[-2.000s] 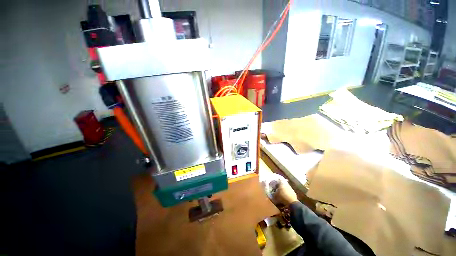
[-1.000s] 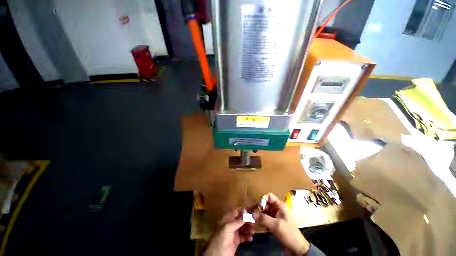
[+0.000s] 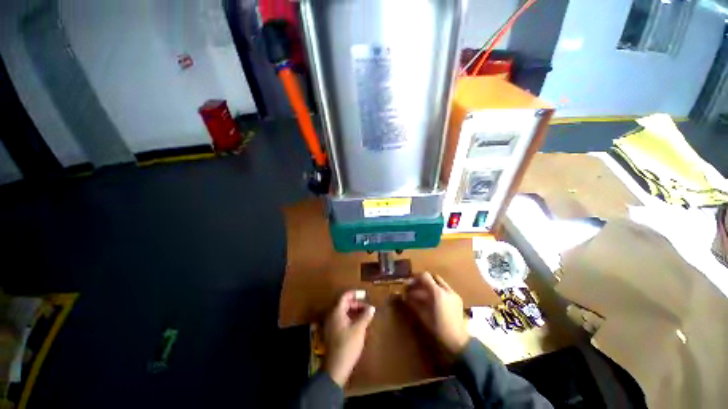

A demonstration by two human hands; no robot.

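A brown leather panel (image 3: 307, 275) lies on the press base under the press head (image 3: 386, 269). My left hand (image 3: 348, 329) is over the panel, its thumb and finger closed on a small white piece (image 3: 360, 295). My right hand (image 3: 437, 310) is on the panel just in front of the press head, fingertips at a small brassy fitting (image 3: 397, 292); the fingers partly hide it, and the grip is unclear. The lower die is hidden.
The press cylinder (image 3: 383, 96) stands ahead, with the orange control box (image 3: 499, 160) at its right. A round tub (image 3: 501, 262) and a pile of metal fittings (image 3: 517, 309) lie right of the panel. Brown panels (image 3: 638, 279) and yellow pieces (image 3: 666, 164) lie farther right.
Two seconds ago my right hand was at the tub. Then both hands met at the panel's near edge. Now they are apart and farther forward, the right one near the press head.
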